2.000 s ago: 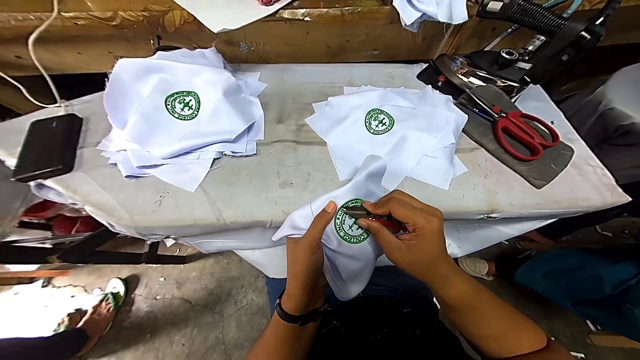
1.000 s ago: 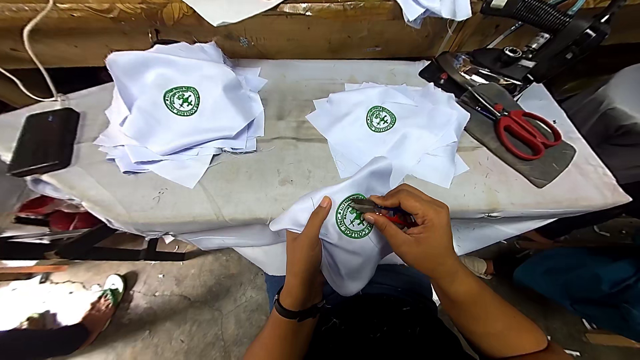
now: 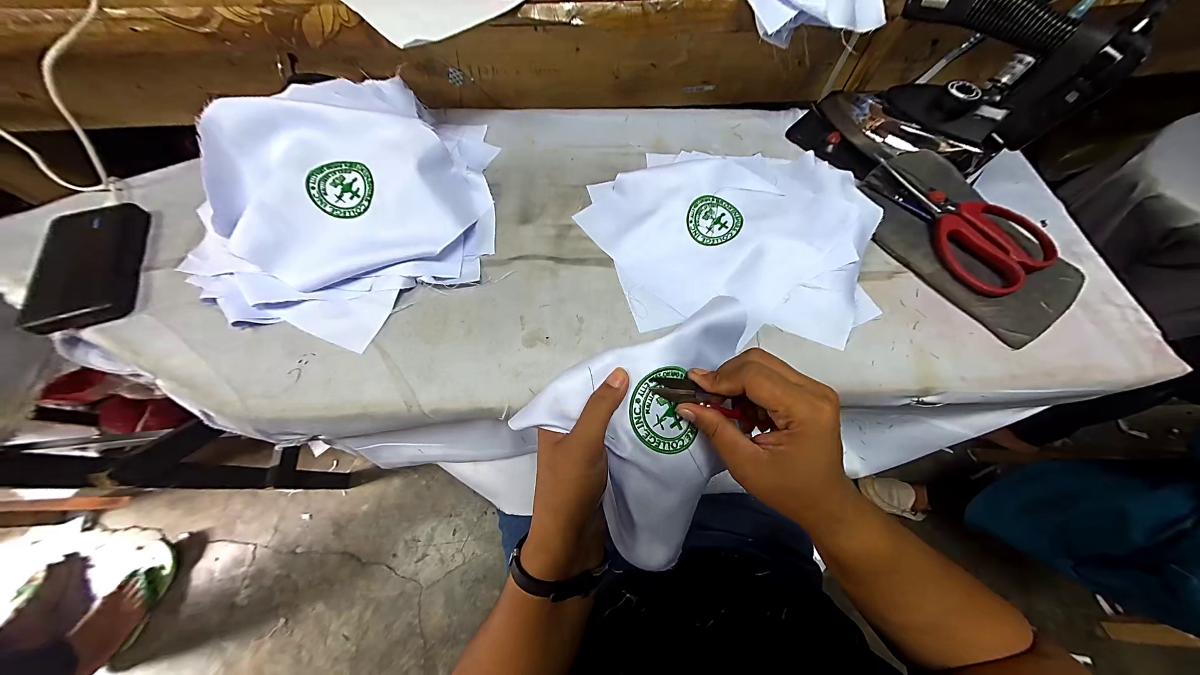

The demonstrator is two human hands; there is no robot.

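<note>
My left hand [image 3: 586, 441] grips a white fabric piece [image 3: 647, 506] at the table's front edge, its thumb on top beside a round green embroidered emblem [image 3: 664, 410]. My right hand [image 3: 773, 422] holds a small cutting tool with red handles [image 3: 745, 412], perhaps thread snips; its dark metal tip [image 3: 677, 391] lies over the emblem. Beyond the hands lies a stack of white fabric pieces [image 3: 787, 272], the top one bearing a like emblem. Another such stack [image 3: 375, 225] lies at the left of the table. The fingers under the fabric are hidden.
Red-handled scissors [image 3: 994, 246] lie on a dark grey pad [image 3: 1041, 314] at the right, near a black machine part [image 3: 1022, 75]. A black power bank [image 3: 86, 267] with a white cable lies on the table [image 3: 534, 319] at the far left. A person's foot [image 3: 122, 600] shows below left.
The tool tip and my right hand have shifted slightly over the emblem. My left hand keeps its hold on the fabric, and both stacks have stayed in place.
</note>
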